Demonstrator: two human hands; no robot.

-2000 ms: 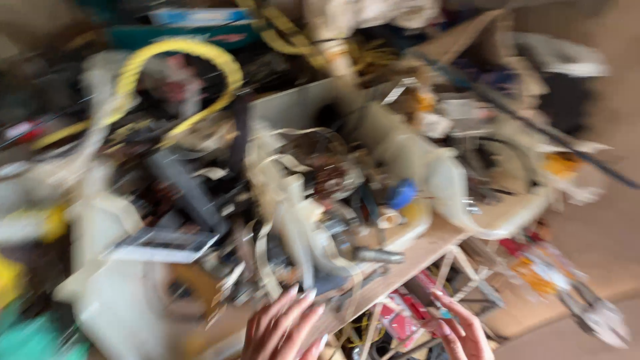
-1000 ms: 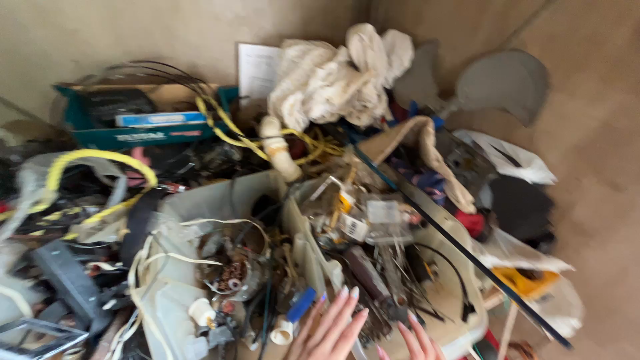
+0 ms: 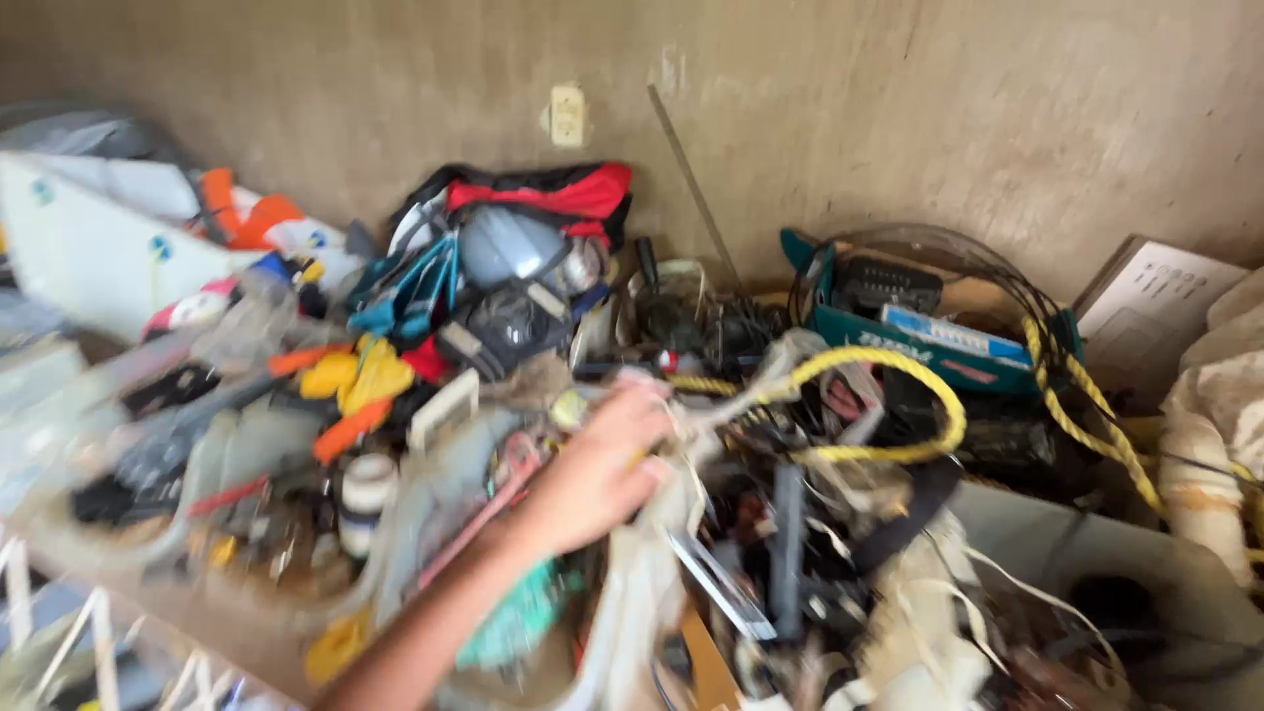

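Note:
My left hand [image 3: 610, 459] reaches in from the bottom left over the cluttered bins, its fingers curled at a crumpled whitish plastic piece [image 3: 691, 434]. Blur hides whether they grip it. A yellow rope loop [image 3: 956, 400] arches just right of the hand. Below the fingers, a grey plastic bin [image 3: 622, 622] holds a green crumpled item [image 3: 513, 617], and a pinkish-red strip [image 3: 484, 523] runs beside the forearm. A dark grey bar [image 3: 787, 538] stands among black parts to the right. My right hand cannot be made out.
Behind stand a teal box [image 3: 948, 360] with black cables, a red and black bag [image 3: 553, 193] and a thin rod [image 3: 696, 188] against the wall. At left are a bin [image 3: 202, 484] with a white jar [image 3: 367, 494], yellow and orange items [image 3: 370, 375] and a white panel [image 3: 99, 247].
The view has swung left. Both hands were low over the bins with cords and small parts; now only my left hand shows plainly, by the yellow rope loop.

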